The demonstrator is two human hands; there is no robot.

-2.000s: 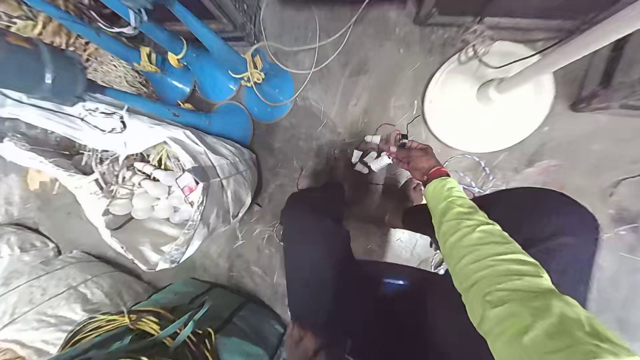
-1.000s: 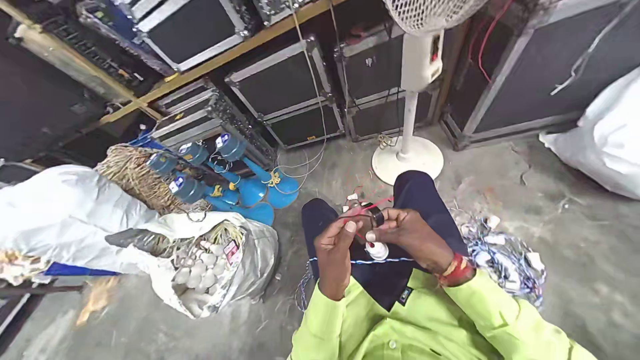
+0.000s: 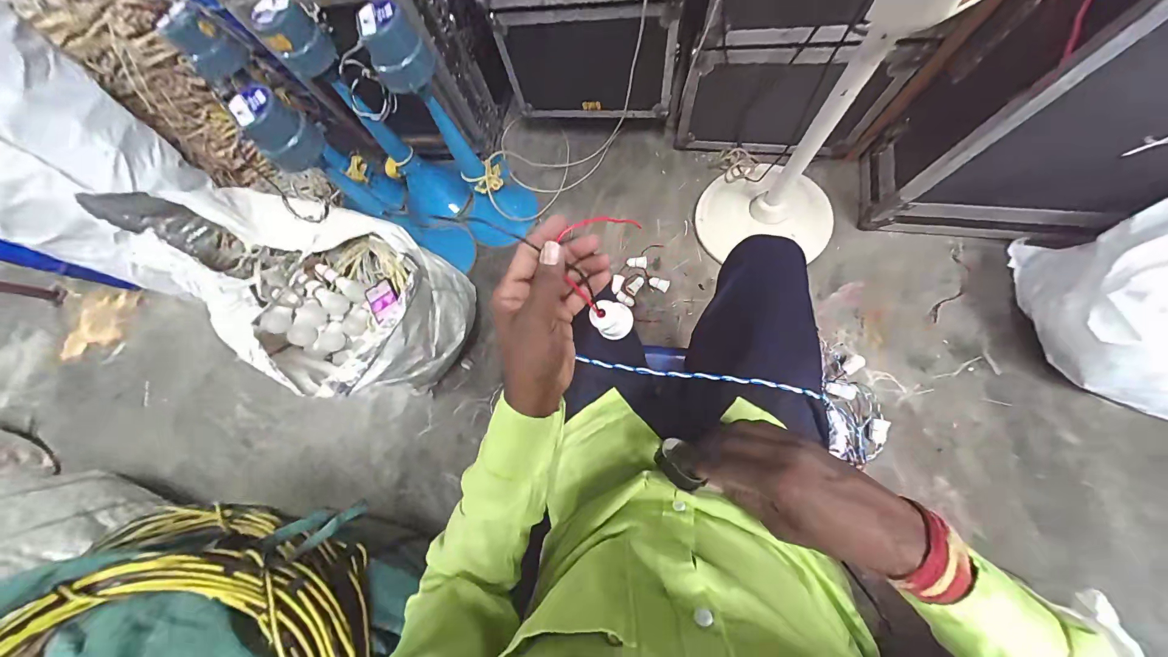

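My left hand (image 3: 546, 310) is raised over my left thigh, pinching a red wire (image 3: 602, 220) and a black wire between thumb and fingers. Both wires run into a white lamp holder (image 3: 610, 320) hanging just beside the fingers. Low in front of my shirt, my right hand (image 3: 776, 474) grips a dark round item (image 3: 681, 464), which looks like a roll of black tape; its fingers are partly hidden. A blue-and-white twisted cord (image 3: 693, 373) stretches across my thighs to a tangle of wire with white holders (image 3: 853, 415) on the right.
Small white holders (image 3: 636, 285) lie on the floor ahead, near a white stand base (image 3: 765, 214). At left are an open sack of bulbs (image 3: 438, 310) and blue stands (image 3: 438, 182). Black cases (image 3: 589, 64) line the back. A yellow-black cable coil (image 3: 274, 584) sits lower left.
One second ago both hands were together at the wires and dark round item. Now they are apart, my right hand lower and nearer my body. The view has shifted strongly.
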